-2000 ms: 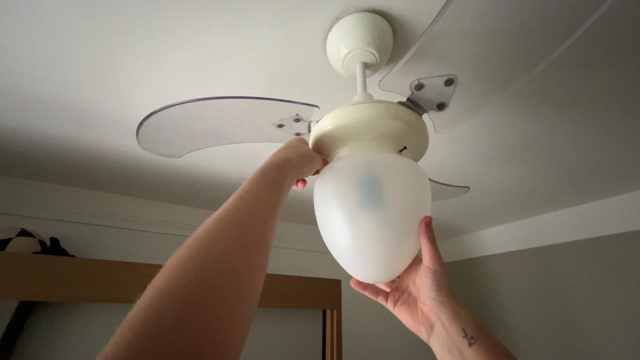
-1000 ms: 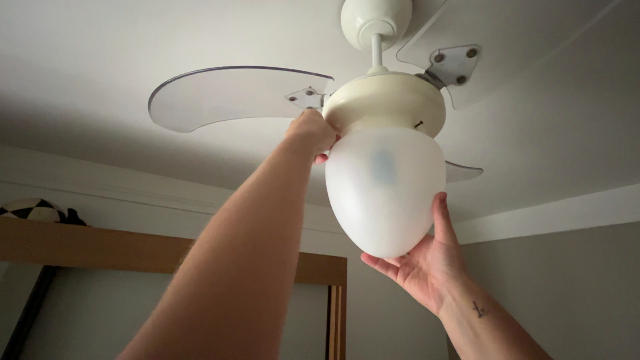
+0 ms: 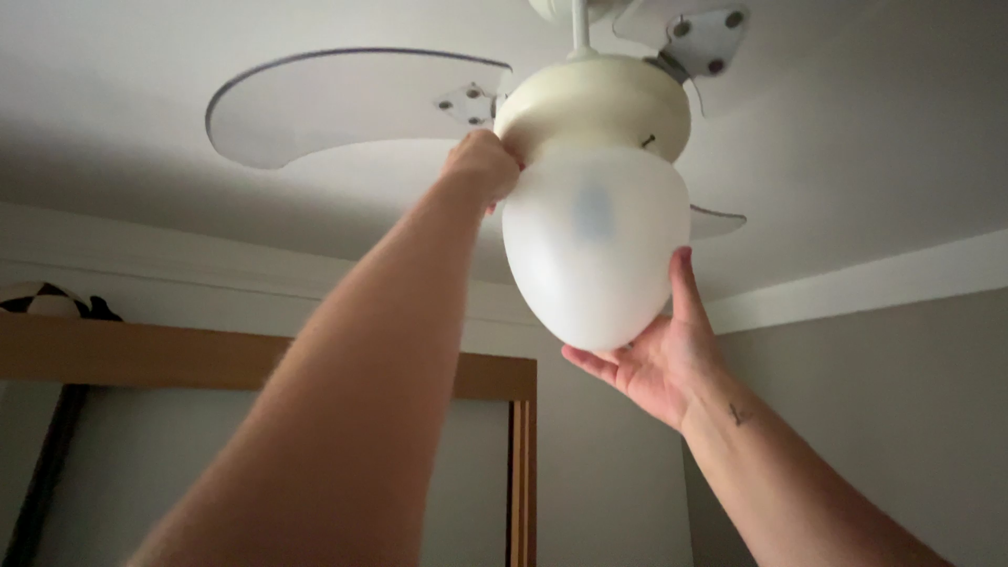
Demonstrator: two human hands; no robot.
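Note:
A frosted glass lampshade (image 3: 591, 268) hangs under the cream motor housing (image 3: 591, 102) of a ceiling fan, with a bluish shape dimly visible through it. My right hand (image 3: 657, 346) cups the shade from below and at its right side, thumb upright against the glass. At the left of the rim, my left hand (image 3: 484, 165) has its fingers curled at the joint between housing and shade; its fingertips and whatever they grip are hidden. A small dark screw (image 3: 648, 142) sticks out of the housing's lower right edge.
A transparent fan blade (image 3: 339, 102) extends left beside my left hand, and another blade's bracket (image 3: 709, 39) is at upper right. Part of a blade (image 3: 717, 222) shows behind the shade. Below left stands a wood-framed wardrobe (image 3: 260, 362) with a black-and-white object (image 3: 47, 299) on top.
The view has shifted so the fan sits higher in the frame. Both hands keep their places on the fan, the right under the shade and the left at the rim.

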